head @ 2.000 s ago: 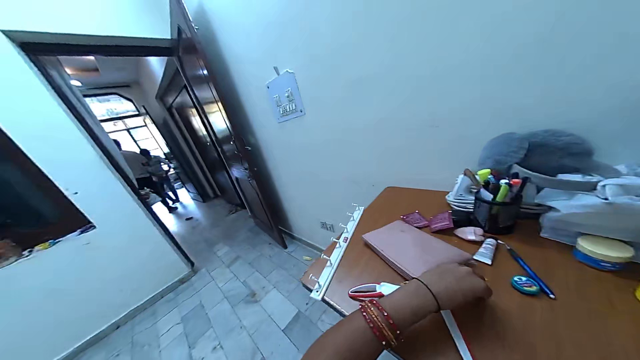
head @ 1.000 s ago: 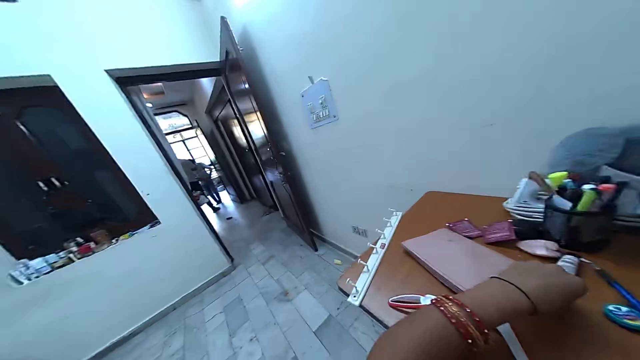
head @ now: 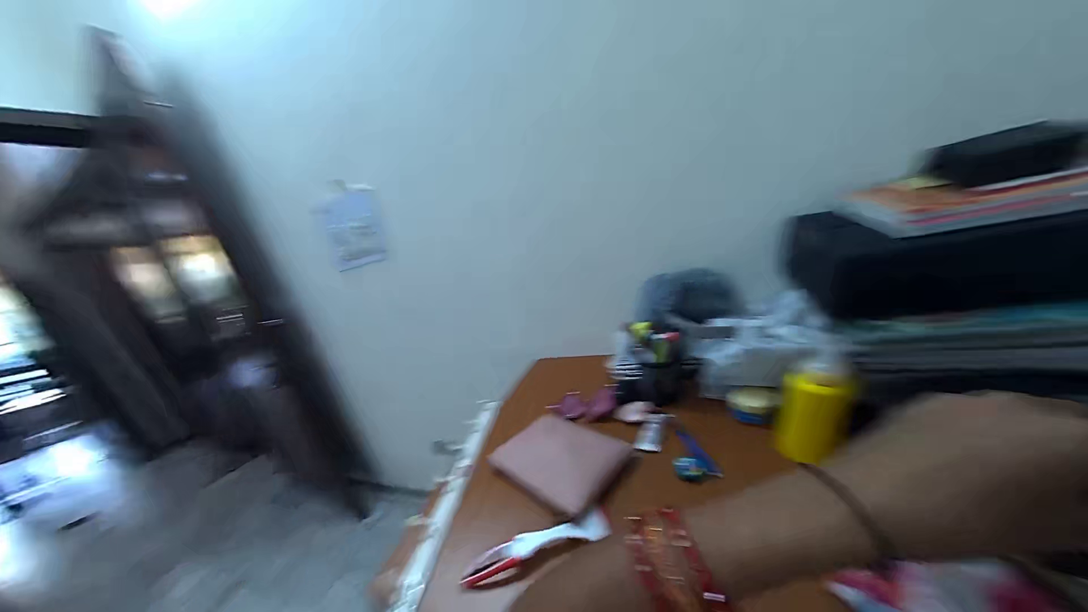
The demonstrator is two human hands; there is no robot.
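My left hand (head: 994, 450) reaches across the desk (head: 518, 399) to the right edge of the view, bangles on its wrist. It is blurred and its fingers cannot be made out; the yellow bottle (head: 812, 416) stands just beyond it. My right hand is out of view. A flat pink case (head: 563, 463) lies left of my arm, with a red-and-white handled tool (head: 531, 544), perhaps scissors, partly below it. Near the case are small magenta packets (head: 586, 404), a white tube (head: 651, 433), a blue pen (head: 699, 449) and a small round teal item (head: 689, 468).
A black holder with pens (head: 659, 361) stands by the wall, near a low jar (head: 753, 404). Dark stacked items (head: 952, 263) rise at the right. A white hook rail (head: 442, 527) runs along the desk's left edge. An open door (head: 246, 314) is at the left.
My left hand has moved from beside the pink case, rightward past the yellow bottle. The view has swung to the right.
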